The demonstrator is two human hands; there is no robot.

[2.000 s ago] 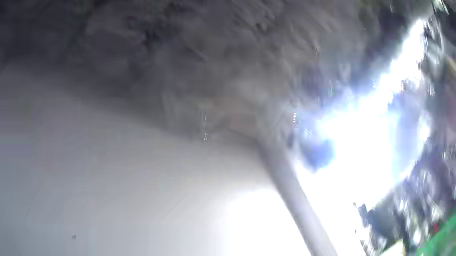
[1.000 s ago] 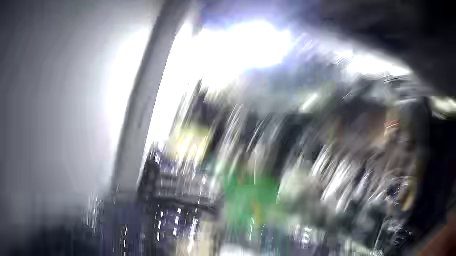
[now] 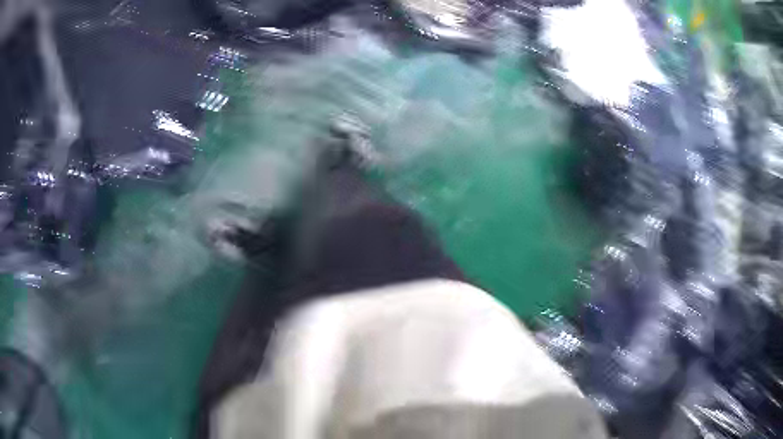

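Neither of my hands is in view. Dark navy bagged garments [image 3: 112, 94] lie at the upper left, with white glare spots on their clear film. More dark bagged garments [image 3: 627, 317] lie along the right side, blurred and shiny. A bright white item [image 3: 601, 47] lies among them at the upper right; I cannot tell if it is cloth or paper.
The green floor [image 3: 515, 214] shows between the bundles. My pale clothing [image 3: 429, 351], dark trousers [image 3: 369, 231] and dark shoes [image 3: 240, 240] fill the lower middle. A dark rounded thing [image 3: 26, 399], perhaps a stand base, is at the lower left edge.
The view has swung down from a pale wall, a bright light and blurred bundles to the green floor, my legs and the bundles around me.
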